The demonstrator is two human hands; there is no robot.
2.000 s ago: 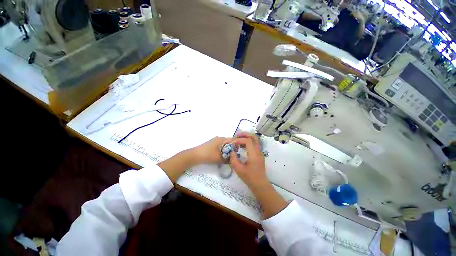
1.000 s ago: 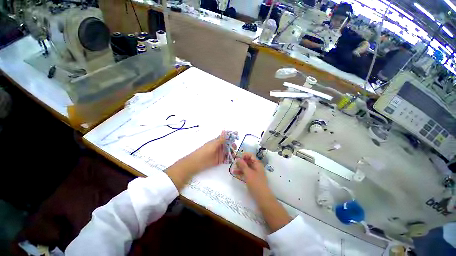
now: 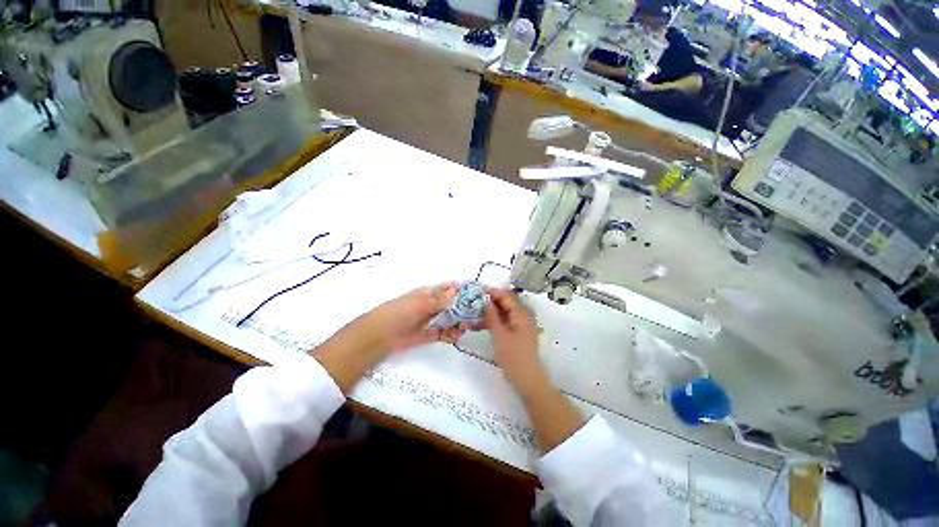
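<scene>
A small bundle of light grey fabric pieces point(image 3: 466, 304) is held between my two hands, above the white table point(image 3: 412, 221) near the sewing machine's needle area. My left hand point(image 3: 420, 317) holds the bundle from the left, fingers curled around it. My right hand point(image 3: 509, 321) pinches the bundle's right side with thumb and fingers. The single pieces are too blurred to tell apart.
The cream sewing machine point(image 3: 721, 309) lies at the right, with a blue round object point(image 3: 700, 400) and a control panel point(image 3: 844, 190). A dark cord point(image 3: 293, 289) and pale strips lie on the table at left. A clear guard point(image 3: 216, 154) stands at the left edge.
A second ago my right hand was lower and a little apart from the bundle's top; now it is up against the bundle's right side. The camera view has shifted.
</scene>
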